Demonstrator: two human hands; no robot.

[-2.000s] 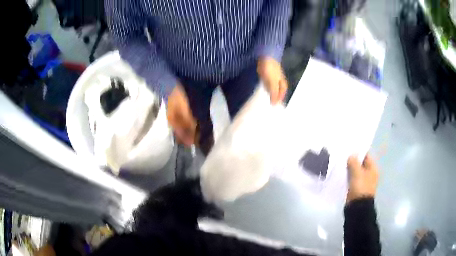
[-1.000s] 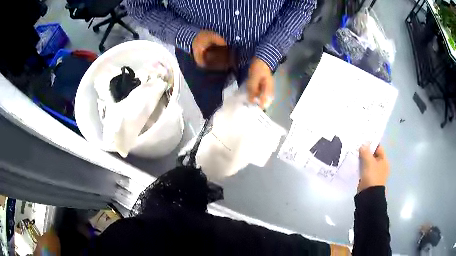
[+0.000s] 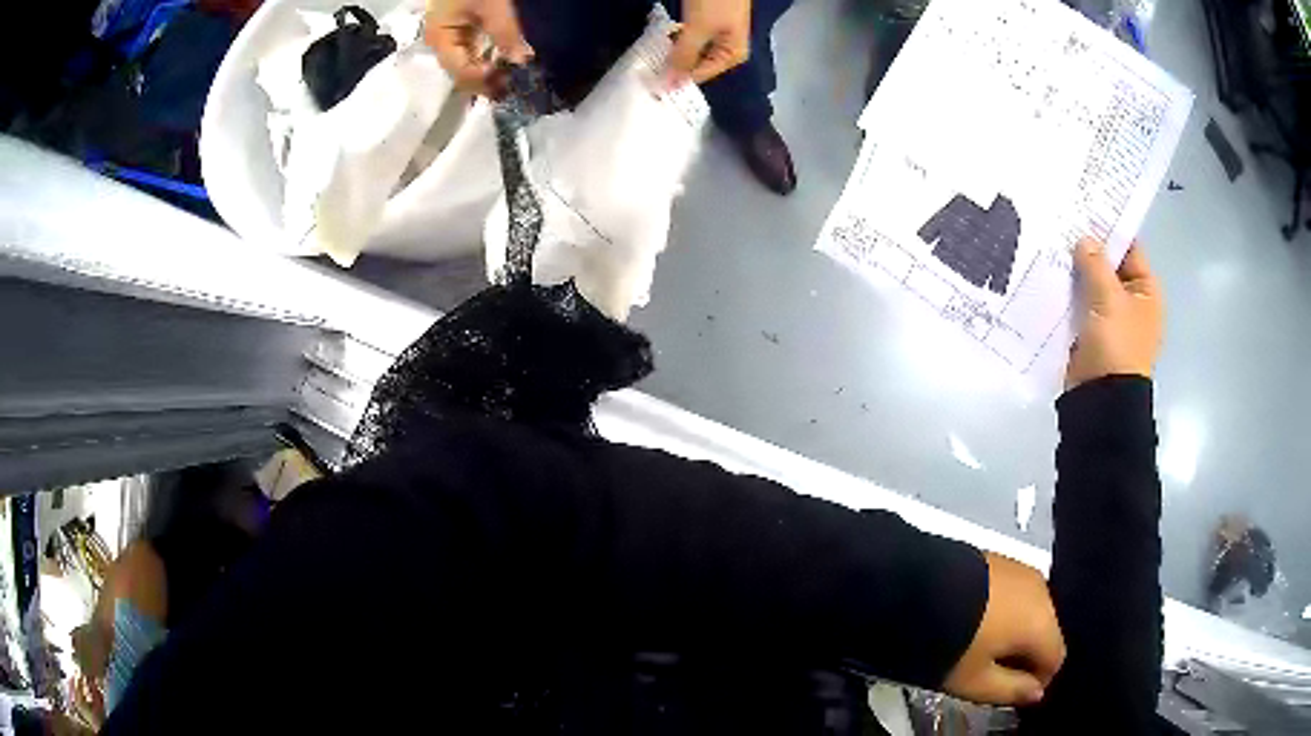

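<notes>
My right hand [image 3: 1114, 309] holds the lower right edge of a white printed style sheet [image 3: 992, 158] with a dark jacket picture. My left hand [image 3: 1014, 633] is curled beside my right sleeve, with nothing visible in it. Black lace [image 3: 503, 338] lies bunched over the white ledge. A narrow see-through black strip runs up from it to another person's hand [image 3: 475, 36]. That person's other hand [image 3: 707, 36] holds the edge of a pale cut piece [image 3: 626, 158], which hangs behind the strip.
A white tub [image 3: 237, 151] at the upper left holds pale pieces and a black bundle [image 3: 345, 58]. The white ledge [image 3: 776, 475] crosses below the lace. Small scraps lie on the grey floor. A dark shoe [image 3: 769, 158] stands near the pale piece. A dark object is on the floor at right.
The view has shifted, so the tub and the person sit higher. The other person's hand now holds up the black strip in front of the pale piece. My left hand has come into view.
</notes>
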